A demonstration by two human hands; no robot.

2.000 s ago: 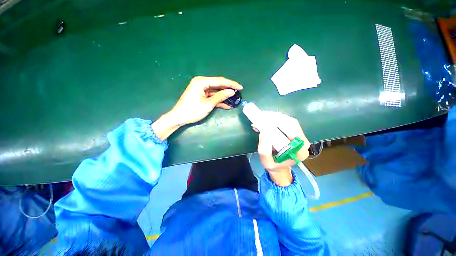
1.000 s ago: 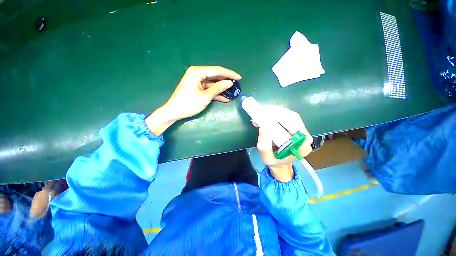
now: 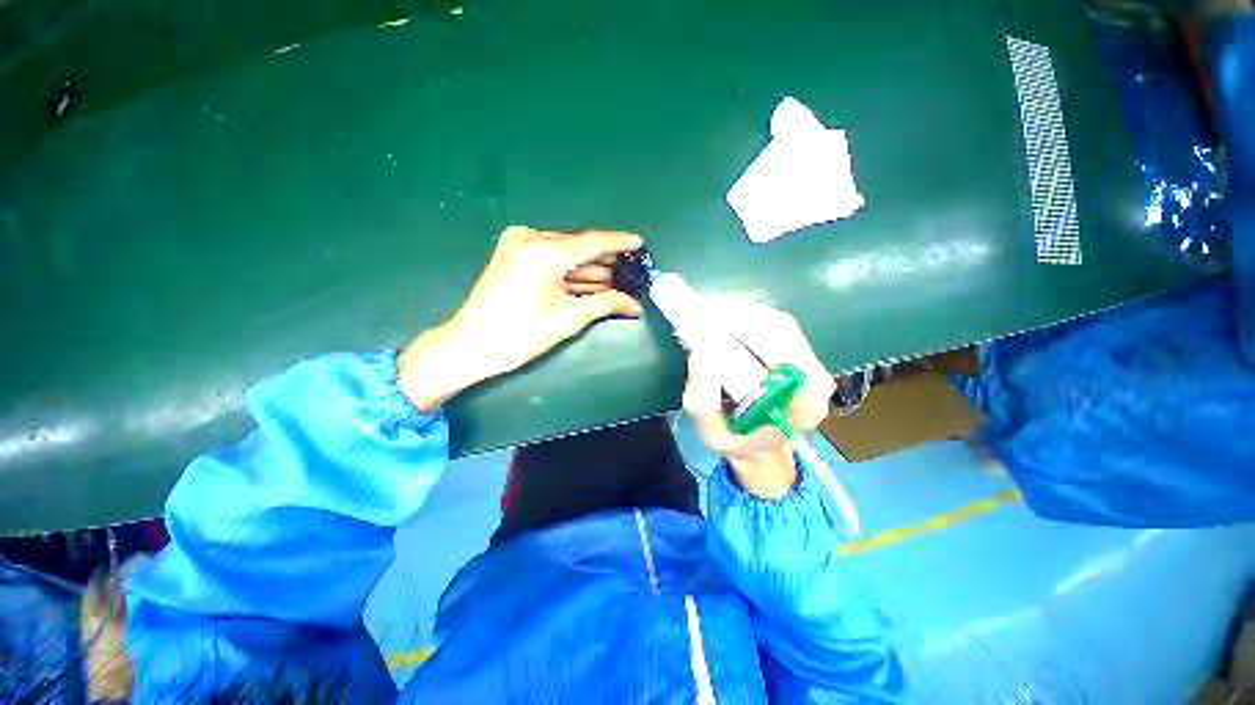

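Note:
My left hand pinches a small dark round part between thumb and fingertips, above the green bench near its front edge. My right hand holds a white dispensing syringe like a pen. Its bluish tip is at the right side of the part; whether it touches cannot be told. The green adapter head is at the rear of the syringe, and a pale air hose trails from it past my right wrist.
A white cloth or paper lies on the green bench beyond my right hand. A patterned strip and blue plastic are at the right. Another small dark part is at the far left. A neighbour's blue sleeve is at right.
The syringe tip is closer to the dark part, and the part has turned in my left fingers. The view has shifted. Both hands keep their hold.

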